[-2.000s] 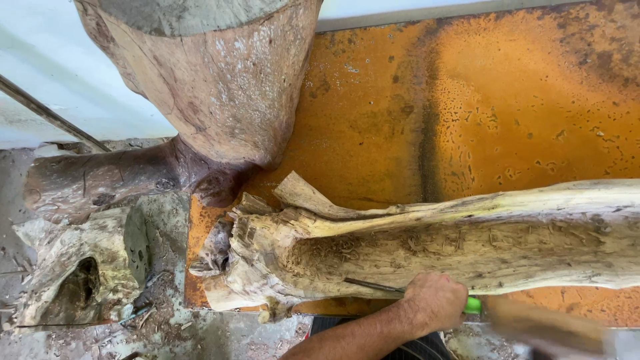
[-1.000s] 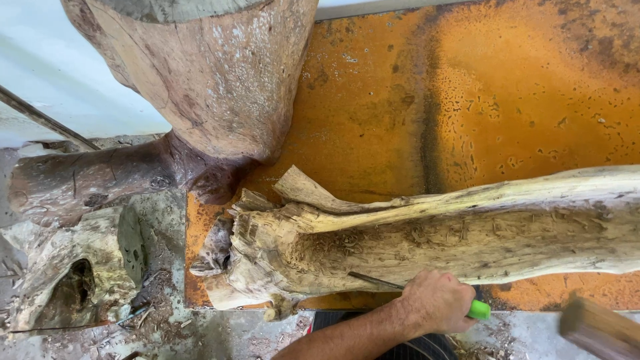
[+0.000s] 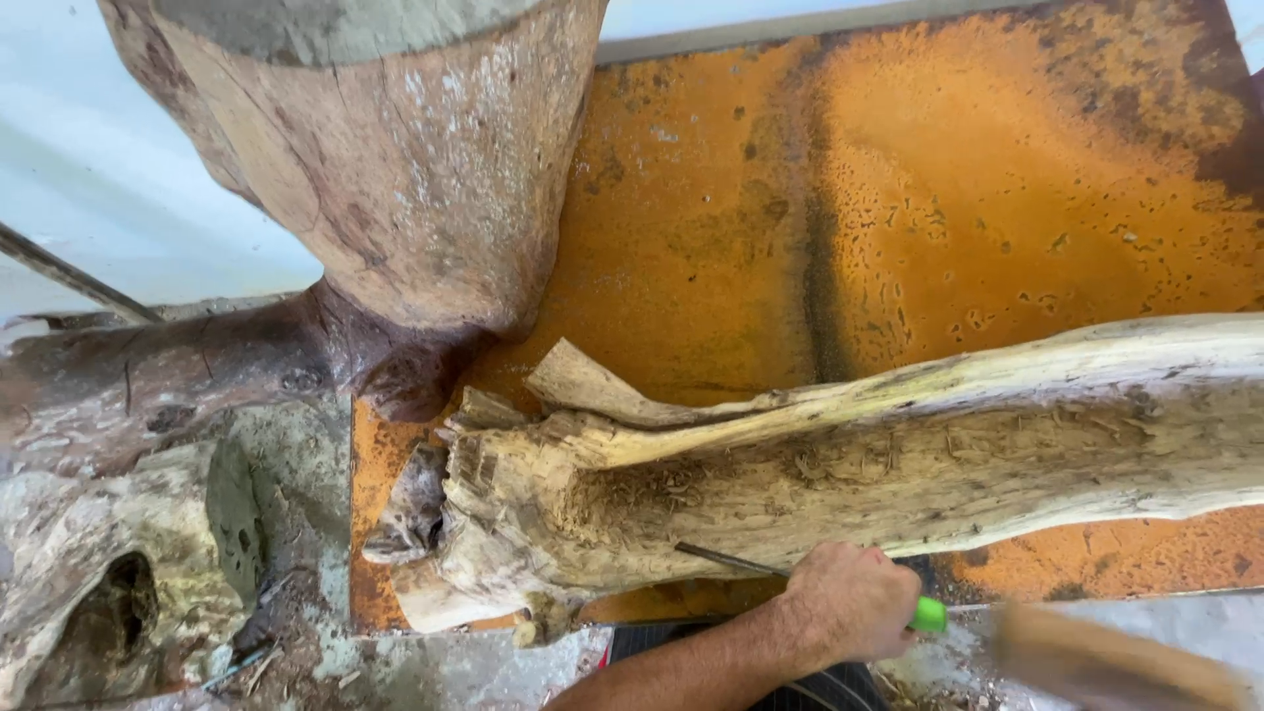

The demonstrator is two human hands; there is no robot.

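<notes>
My left hand [image 3: 851, 600] is closed around the green handle [image 3: 928, 614] of a chisel or gouge. The metal shaft [image 3: 726, 558] points left, its tip at the near side of a pale hollowed log [image 3: 889, 474]. Wood shavings [image 3: 681, 479] lie in the trough of the log. At the lower right, beyond the handle's butt, a wooden mallet [image 3: 1106, 657] shows blurred by motion. My right hand is outside the view, so its grip on the mallet cannot be seen.
The log lies on a rusty orange metal sheet [image 3: 691, 227]. A large upright trunk piece [image 3: 425, 178] stands at the upper left. Below it are a dark log [image 3: 197, 375] and a hollow stump [image 3: 188, 553]. A thin rod [image 3: 79, 272] leans at the far left. Debris lies on the floor.
The mallet was sharper and at the right edge one second ago; now it is blurred. My left hand keeps its hold on the tool, with the tip still at the log's near side.
</notes>
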